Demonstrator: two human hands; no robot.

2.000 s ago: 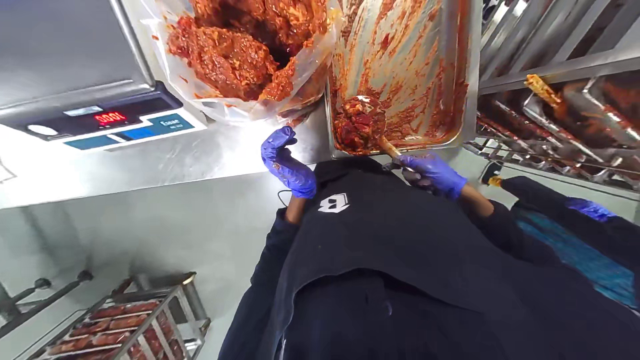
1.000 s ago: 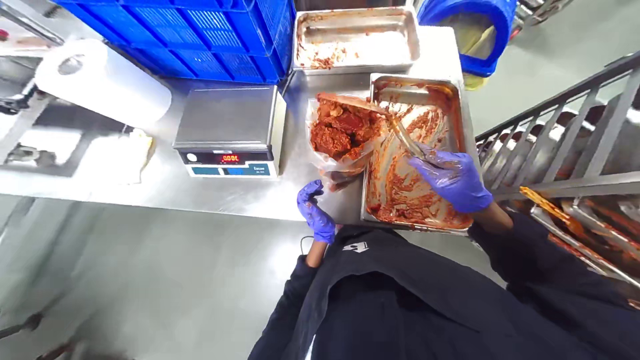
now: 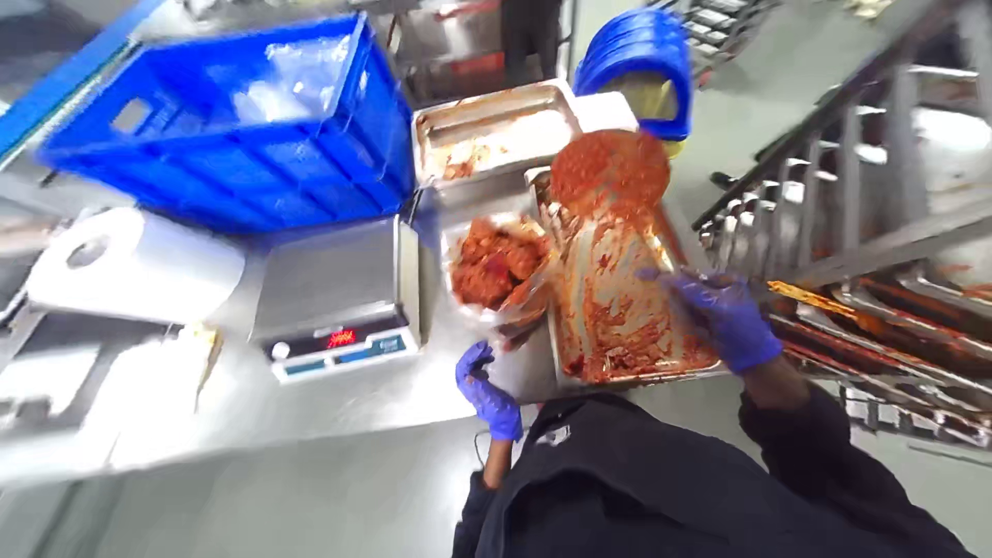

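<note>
My right hand point(image 3: 725, 318), in a purple glove, grips the handle of a round scoop or ladle point(image 3: 611, 172) coated in red marinade; motion blurs it. The scoop is over the far end of a steel tray point(image 3: 620, 310) smeared with red marinade. To the left of the tray, a clear plastic bag point(image 3: 496, 271) stands open with red marinated meat point(image 3: 492, 267) inside. My left hand point(image 3: 487, 387), also gloved in purple, is near the table's front edge just below the bag, fingers bent, with nothing visible in it.
A digital scale point(image 3: 337, 294) stands left of the bag, a white paper roll point(image 3: 136, 263) farther left. Behind are a blue plastic crate point(image 3: 232, 132) and a second steel tray point(image 3: 496, 132). Blue bins point(image 3: 639, 70) stand beyond the table; a metal rack with trays point(image 3: 876, 302) is at the right.
The scoop has gone from over the bag to the far end of the marinade tray. The left hand stays near the table's front edge. The view has shifted considerably.
</note>
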